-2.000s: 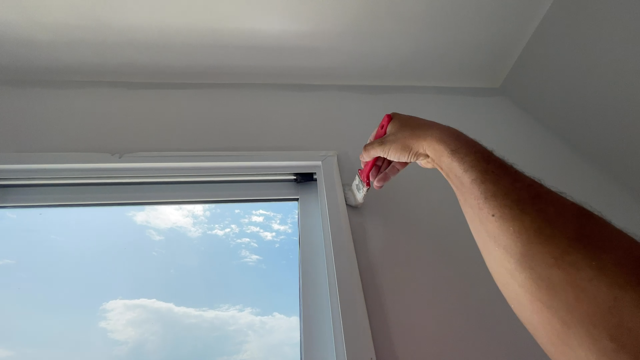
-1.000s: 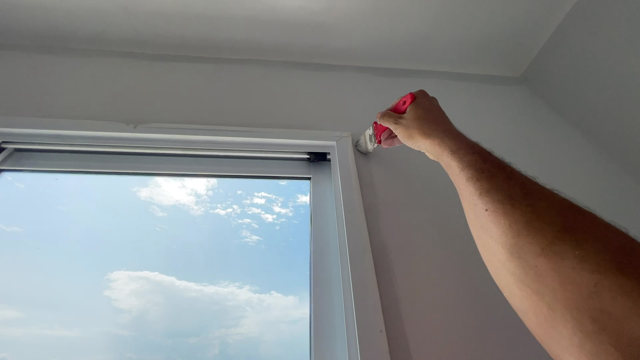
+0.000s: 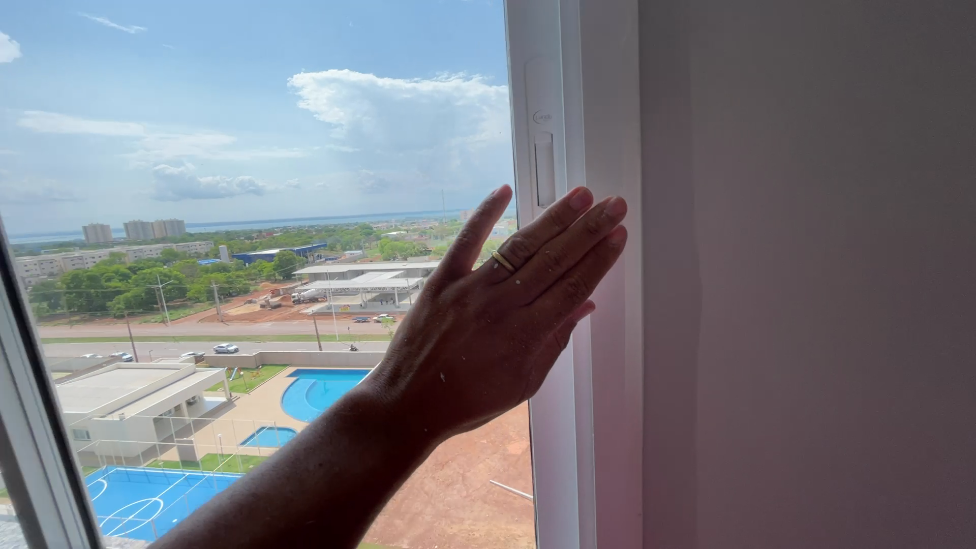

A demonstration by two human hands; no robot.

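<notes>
My left hand [image 3: 503, 328] reaches up from the lower left, its back toward me and a ring on one finger. Small pale specks dot the skin. The fingers are straight, with the little finger spread away from the others, and their tips lie over the white window frame [image 3: 614, 427]. Whether they touch the frame cannot be told, and the palm is hidden; no held object shows. Just above the hand is a recessed pull [image 3: 544, 169] in the sash stile. Neither my right hand nor the paintbrush is in view.
A grey wall [image 3: 808, 274] borders the frame on the right. Another upright frame member [image 3: 34, 412] crosses the lower left. Through the window, far below, are a swimming pool [image 3: 320, 393], a blue sports court [image 3: 156, 499], a road and buildings.
The view has swung down from the window's top corner. My left hand has come into view. My right hand, which held a red-handled paintbrush at the frame's upper corner, has left the view.
</notes>
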